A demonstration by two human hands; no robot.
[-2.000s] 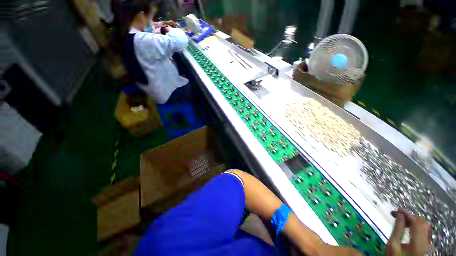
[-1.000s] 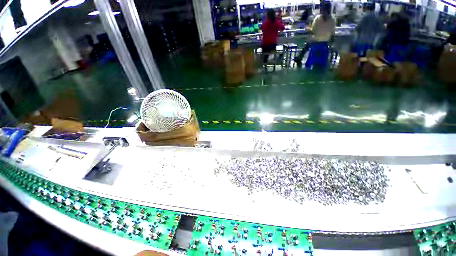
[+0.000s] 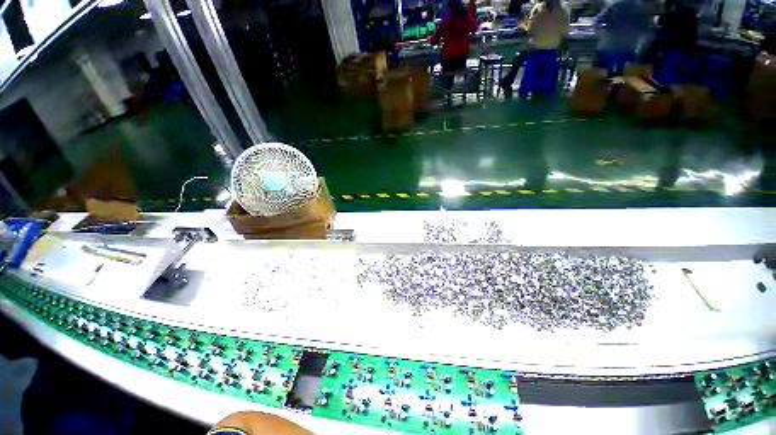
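Green printed circuit boards (image 3: 417,395) dotted with small parts lie in a curved row along the near edge. Dark track (image 3: 608,392) shows between boards at the right, and a smaller dark gap shows left of centre. A large silver-grey heap of components (image 3: 527,289) lies on the white tray (image 3: 383,331). Pale components (image 3: 289,282), washed out by glare, lie left of it. A bare part of an arm (image 3: 259,424) with a sleeve hem shows at the bottom edge, in front of the boards. Neither of my hands is in the picture.
A white fan (image 3: 274,180) stands by a brown cardboard box (image 3: 285,223) behind the tray. A dark bracket (image 3: 174,279) sits at the left. A thin yellowish stick (image 3: 701,290) lies at the right. Small parts (image 3: 464,230) lie on the back ledge. Several people are beyond.
The view has swung from the left end of the line to face the tray, then tipped slightly down. The hand seen at the lower right two seconds ago is out of the picture.
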